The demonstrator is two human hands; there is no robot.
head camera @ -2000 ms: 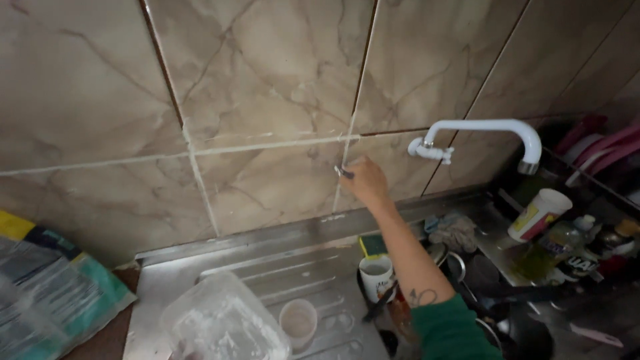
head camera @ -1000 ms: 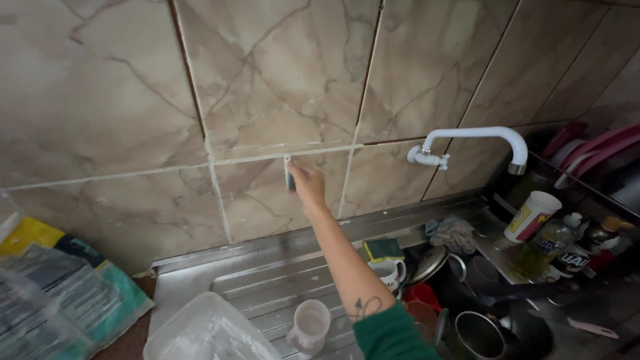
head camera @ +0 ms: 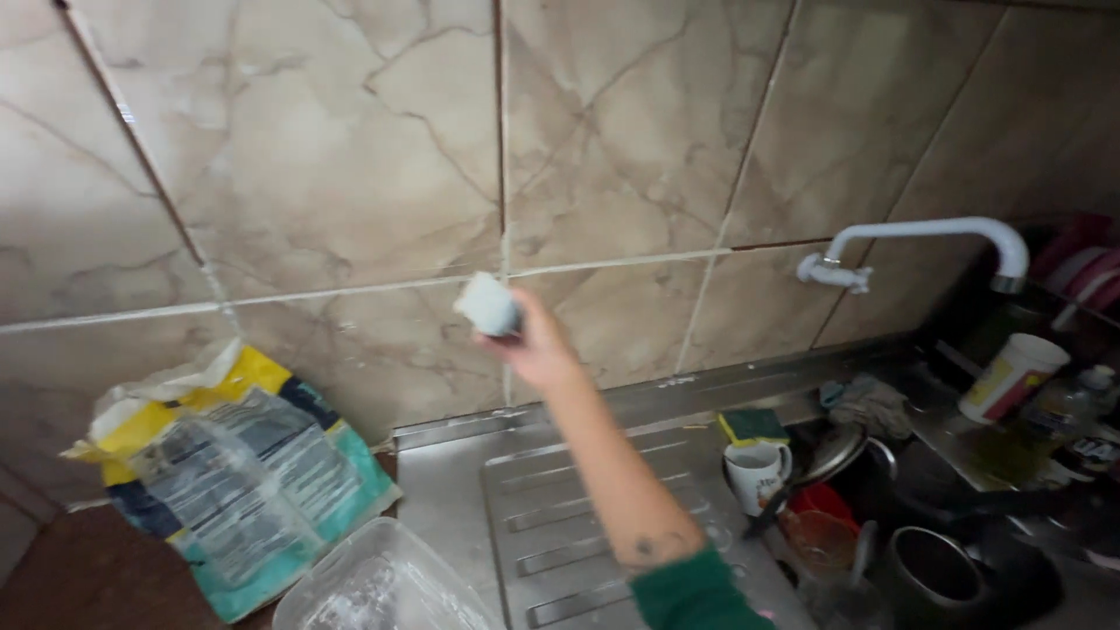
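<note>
My right hand point(head camera: 529, 341) reaches up to the tiled wall and grips a small spreader point(head camera: 488, 306) with a pale, whitish flat face, blurred by motion. It is at the crossing of two joints, just below the horizontal one. White grout point(head camera: 367, 291) fills the horizontal joint; upper vertical joints look dark. Below on the left, a clear plastic container point(head camera: 385, 586) smeared with white paste stands by the steel drainboard point(head camera: 437, 490). An open yellow, navy and teal bag point(head camera: 254, 477) leans against the wall. My left hand is out of view.
A white wall faucet point(head camera: 927, 229) juts out at the right. Below it are a paper cup point(head camera: 1013, 378), a bottle and a cloth point(head camera: 866, 407). A mug point(head camera: 754, 472), a sponge point(head camera: 754, 426), a pot point(head camera: 934, 569) and other dishes crowd the sink.
My right hand has moved left along the horizontal joint, and the spreader's pale face now shows. The view has swung left, bringing more of the bag in; the pink cup on the drainboard is no longer visible.
</note>
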